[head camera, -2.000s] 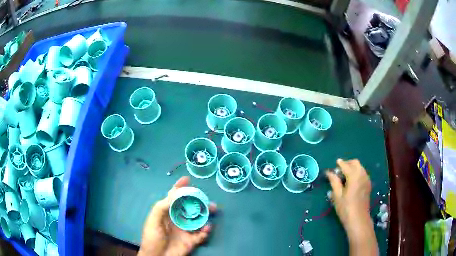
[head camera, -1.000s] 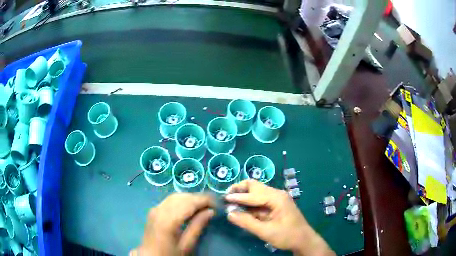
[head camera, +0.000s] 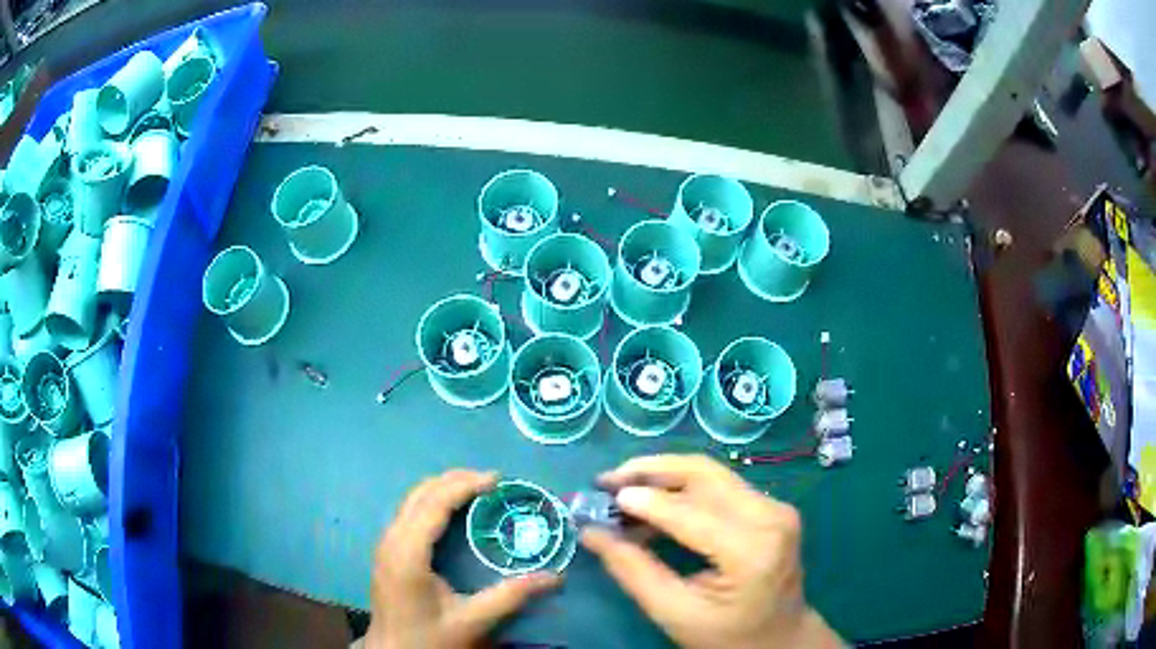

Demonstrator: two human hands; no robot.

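Note:
My left hand (head camera: 444,571) is around a teal motor housing (head camera: 520,527) at the near middle of the mat, its open side up, ribs and a pale centre showing inside. My right hand (head camera: 691,539) holds a small silver motor (head camera: 595,510) between thumb and fingers, just right of the housing's rim. Several housings with motors fitted (head camera: 555,385) stand grouped mid-mat, some with red leads sticking out. Two housings without a visible motor (head camera: 314,216) stand at the left. Loose motors (head camera: 832,421) lie on the mat at the right.
A blue crate (head camera: 171,273) heaped with teal housings stands at the left. A pale edge rail (head camera: 571,134) and dark green belt lie beyond the mat. A metal post (head camera: 995,95) rises at the upper right. Printed sheets (head camera: 1116,355) and a green packet (head camera: 1113,577) lie far right.
My hands met in front of the grouped housings and are now slightly apart, lower on the mat. The housing shows again in my left hand, with a motor in my right. The camera view has shifted.

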